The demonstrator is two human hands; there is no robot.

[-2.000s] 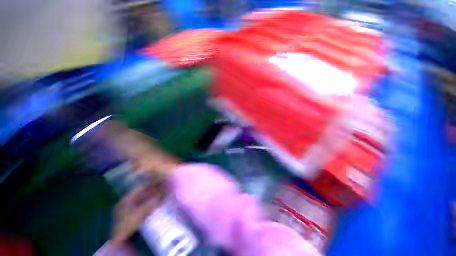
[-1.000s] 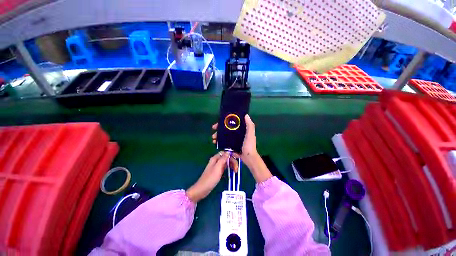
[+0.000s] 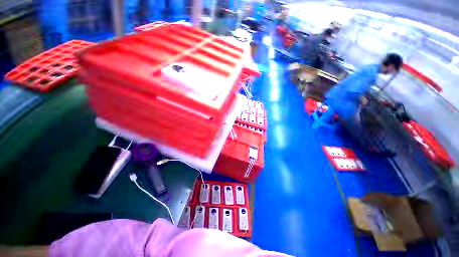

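Observation:
My right sleeve point(image 3: 166, 240) crosses the bottom of the view. A thin strip of skin, perhaps the wrist, shows at the bottom left corner; the right hand is cut off. My left hand is out of the picture. A dark phone point(image 3: 95, 163) lies on a white slab on the green bench, with a white cable at its end. A loose white charging cable point(image 3: 154, 196) lies near a purple-headed handheld device point(image 3: 146, 153). A white power bank point(image 3: 191, 80) with a dark round window lies on the red tray stack point(image 3: 151, 108). A dark flat object point(image 3: 70, 221) lies at lower left.
Filled red trays of white power banks point(image 3: 214, 216) stand beside the bench. A shallow red tray point(image 3: 48, 65) is at far left. Right are the blue floor point(image 3: 289, 185), an open carton point(image 3: 382, 221), a small red tray point(image 3: 343, 158) and a bending person in blue point(image 3: 352, 88).
The view has swung right from the bench centre to the right stack and floor. Both hands and the ringed phone and power bank they worked on have left the picture.

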